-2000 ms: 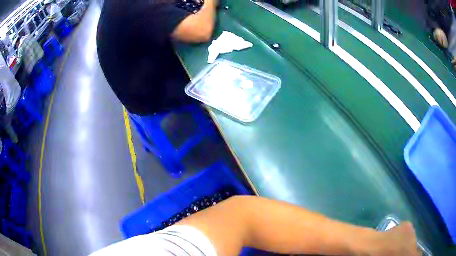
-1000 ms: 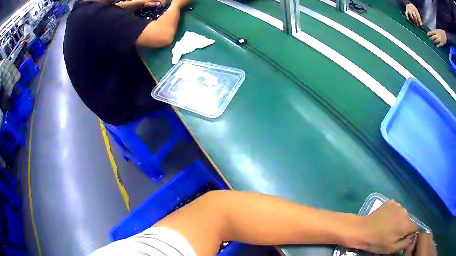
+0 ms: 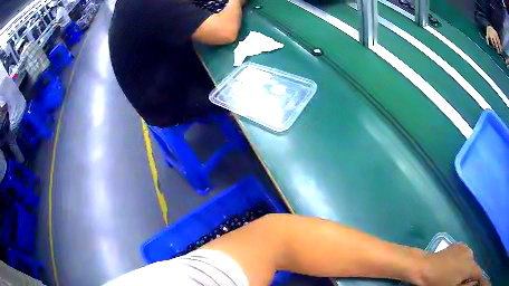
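My left hand (image 3: pixel 453 267) is at the bottom right, over a clear plastic box (image 3: pixel 438 241). Its fingers are bent downward and near the picture's edge; whether they hold anything cannot be told. A small white piece (image 3: pixel 442 246) shows in the box beside the hand. My right hand is not in view. The rest of the box is hidden by my left hand or cut off by the edge.
A light-blue tray (image 3: pixel 486 162) lies at the right edge. A clear lid or box (image 3: pixel 296 114) and white tissue (image 3: pixel 257 46) lie farther up the green bench. A deep-blue bin (image 3: pixel 167 241) of black components is below my forearm. A seated person (image 3: pixel 162 67) is beside the bench.
The view swung right and then back left. The tip of my right hand, seen beside my left a second ago, is now out of the picture. My left hand stays over the clear box.
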